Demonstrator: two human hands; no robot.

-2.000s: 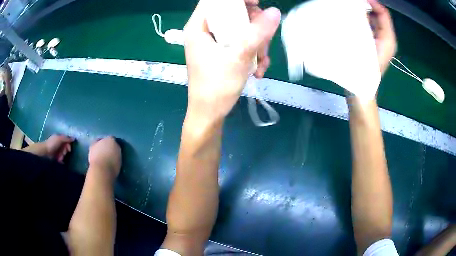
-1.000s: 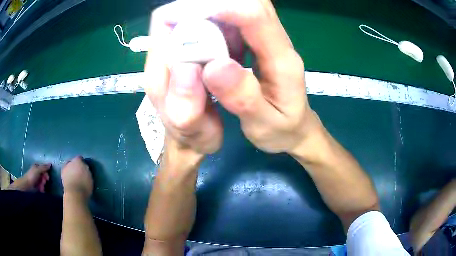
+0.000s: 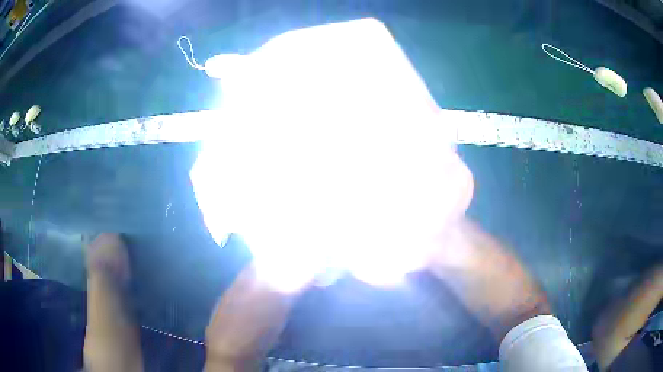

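A glaring overexposed white area fills the centre. Its upper part has straight edges and a corner like a white cloth [image 3: 363, 58]. My left hand [image 3: 280, 265] and my right hand [image 3: 443, 236] come up from below into the glare. Their fingers are washed out, so their grip cannot be told. No device shows between them. A pointed white piece, perhaps cloth, sticks out at the lower left of the glare.
A white device with a cord loop [image 3: 220, 66] lies on the belt at upper left, others [image 3: 610, 81] at right and far left. A worn white divider strip [image 3: 516, 129] crosses the bench. Another person's forearm [image 3: 110, 312] is at left, another arm [image 3: 631, 316] at right.
The device and fingers seen clearly a second ago are lost in white glare. A broad angular white shape now covers the hands. The left neighbour's second hand no longer shows clearly.
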